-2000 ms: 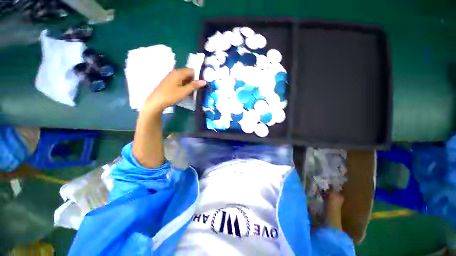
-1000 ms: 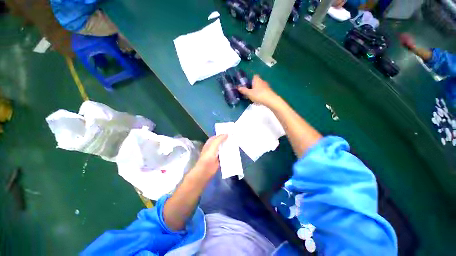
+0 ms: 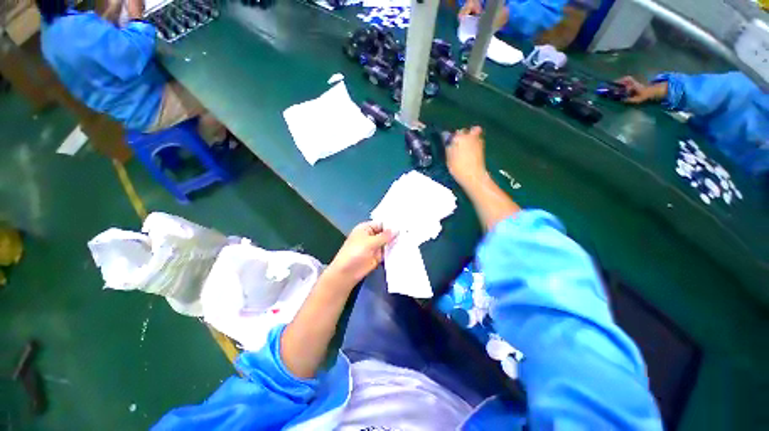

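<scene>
My left hand (image 3: pixel 364 251) pinches a folded white wipe (image 3: pixel 408 268), which hangs over the bench's near edge. A stack of white wipes (image 3: pixel 415 204) lies just beyond it. My right hand (image 3: pixel 466 156) is on the bench beyond the stack, its fingers at a black barrel (image 3: pixel 446 137) that it partly hides. Another black barrel (image 3: pixel 417 148) stands or lies just left of it. White and blue discs (image 3: pixel 462 305) show in the tray, partly hidden under my right sleeve.
A white cloth (image 3: pixel 327 124) and one more barrel (image 3: pixel 377 114) lie left of a metal upright (image 3: pixel 417 63). Black barrels (image 3: pixel 379 59) are heaped beyond. White bags (image 3: pixel 257 290) are on the floor at left. Other workers sit at left and across the bench.
My view has swung from the tray towards the left of the bench. Since the last earlier frame, the two barrels at my right hand have moved right, nearer the upright's base. My left hand keeps the wipe.
</scene>
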